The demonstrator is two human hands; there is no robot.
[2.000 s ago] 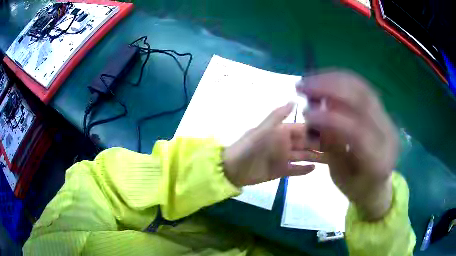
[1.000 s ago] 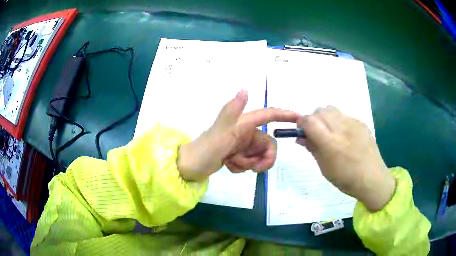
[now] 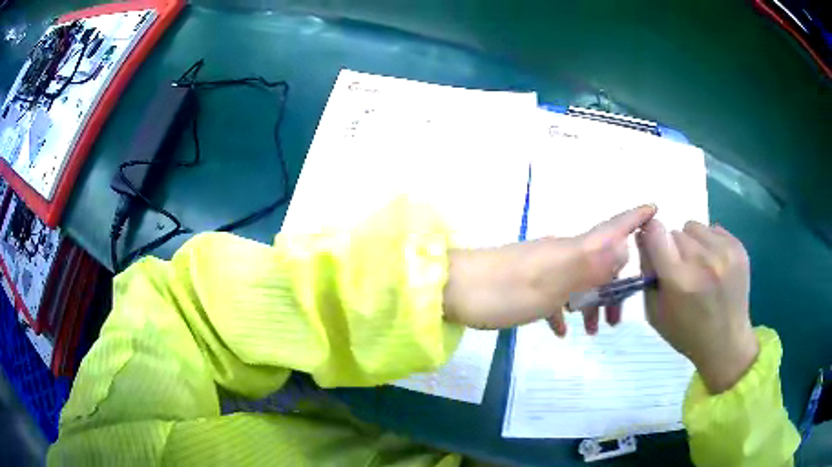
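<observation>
A pen with a clear section and dark parts (image 3: 613,293) sticks out leftward from my right hand (image 3: 701,290), which is closed around its dark end. My left hand (image 3: 584,266) meets it over the right sheet, its index finger near the right fingertips and its other fingers apart below the pen. Whether the left fingers also grip the pen is unclear. The right printed sheet (image 3: 584,383) lies on a blue clipboard with a spring clip (image 3: 613,119) at its top. Another printed sheet (image 3: 410,164) lies to its left, partly under my left sleeve.
A black power adapter (image 3: 157,141) with a looped cable lies left of the papers on the green bench (image 3: 383,46). Red-edged panels with exposed boards (image 3: 68,91) stand at the far left. A small white device (image 3: 607,447) sits at the clipboard's lower edge. A pen-like item (image 3: 812,403) lies far right.
My left hand has moved right, over the right sheet and up to my right hand. More of the pen shows between the hands. The view has shifted, moving the papers slightly right.
</observation>
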